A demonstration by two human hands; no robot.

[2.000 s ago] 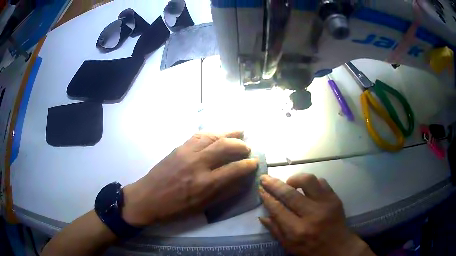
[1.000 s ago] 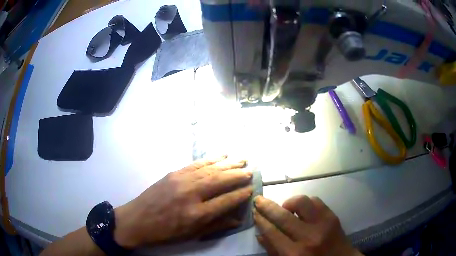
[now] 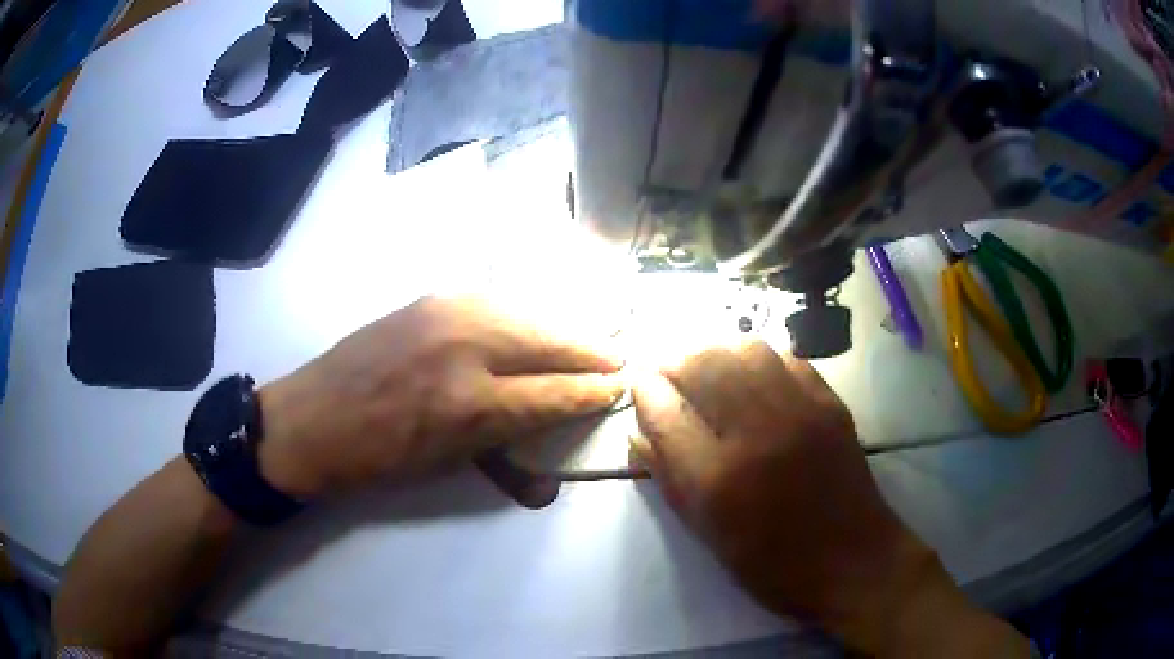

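Note:
A small grey-backed panel [image 3: 586,444] lies under and between my hands in front of the sewing machine's needle area; most of it is hidden by my fingers and the glare. My left hand [image 3: 444,393] lies flat with its fingers pointing right and its fingertips on the panel. My right hand [image 3: 760,464] has bent fingers and touches the panel's right end, close to my left fingertips. The sewing machine head [image 3: 734,142] stands just behind both hands. The presser foot is lost in the bright light.
Dark panels [image 3: 225,196] and a rounded dark piece [image 3: 142,324] lie at left. Curled straps [image 3: 258,58] and a grey panel [image 3: 470,97] lie at the back. A purple tool [image 3: 896,296], yellow-and-green scissors [image 3: 985,354] and a pink item [image 3: 1118,409] lie at right.
Both hands have moved forward with the panel, from the table's front edge towards the needle area. The panel is now more hidden. The camera view has also shifted.

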